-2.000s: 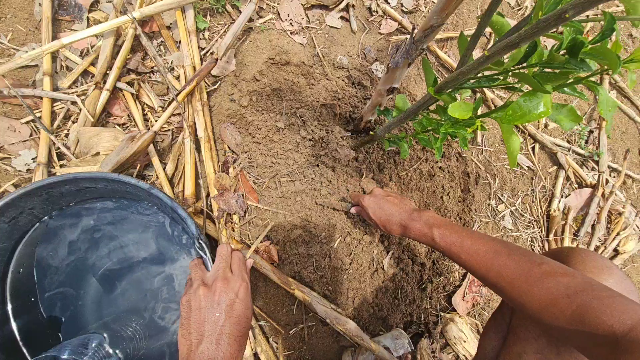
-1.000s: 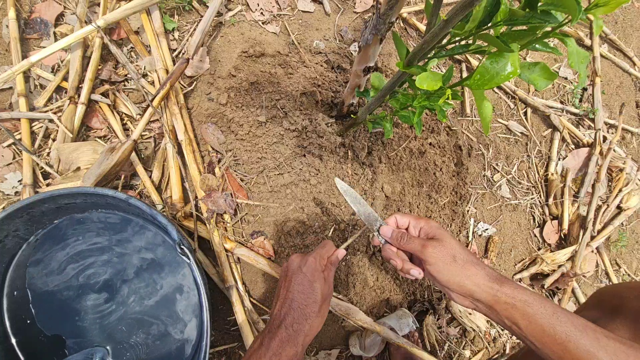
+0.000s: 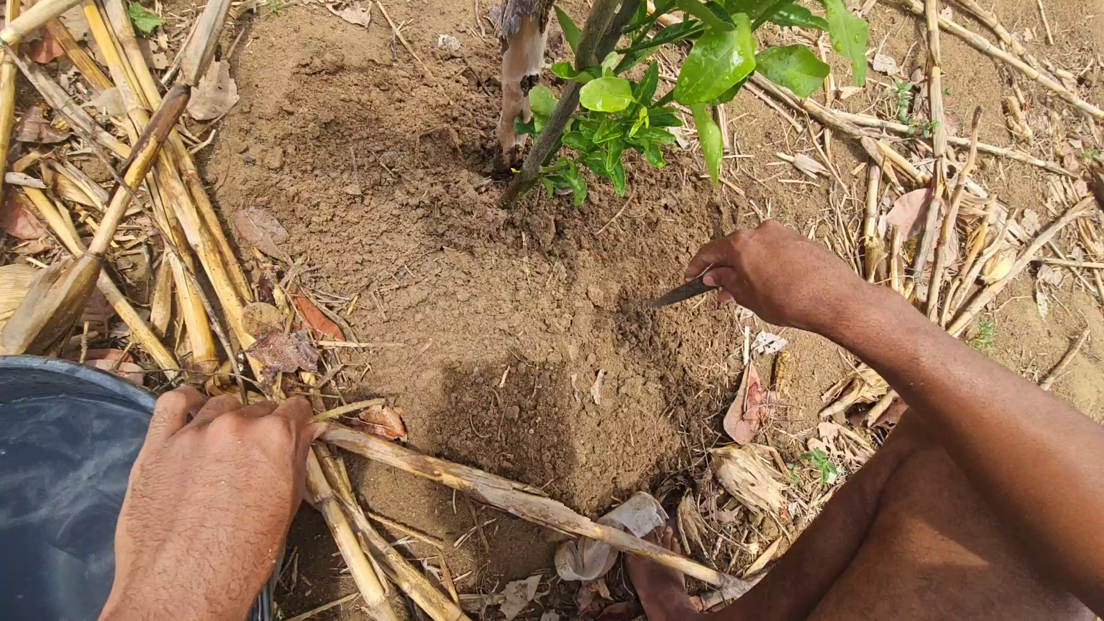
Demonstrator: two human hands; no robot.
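Observation:
My right hand (image 3: 768, 272) grips a small knife (image 3: 683, 293), its blade pointing left and down with the tip at the loose, dug soil (image 3: 638, 328). My left hand (image 3: 220, 483) lies at the rim of a dark bucket (image 3: 78, 373) of water at the lower left. A short piece of dry stalk (image 3: 349, 407) shows at its thumb and fingertips; whether the fingers hold the rim too is hidden. Above the soil between my hands stands a young plant's stem (image 3: 565, 116) with green leaves (image 3: 711, 65), beside a thicker brown stem (image 3: 520, 78).
Dry stalks (image 3: 185, 216) lie piled at the left, and one long stalk (image 3: 517, 500) runs across the lower middle. A crumpled clear plastic cup (image 3: 634, 517) lies under it, beside my foot (image 3: 660, 578). More dry stalks (image 3: 936, 172) are at the right.
My right hand with the knife has moved up and right, and the blade now points down at the soil. My left hand has moved left, away from the knife, to the bucket's edge.

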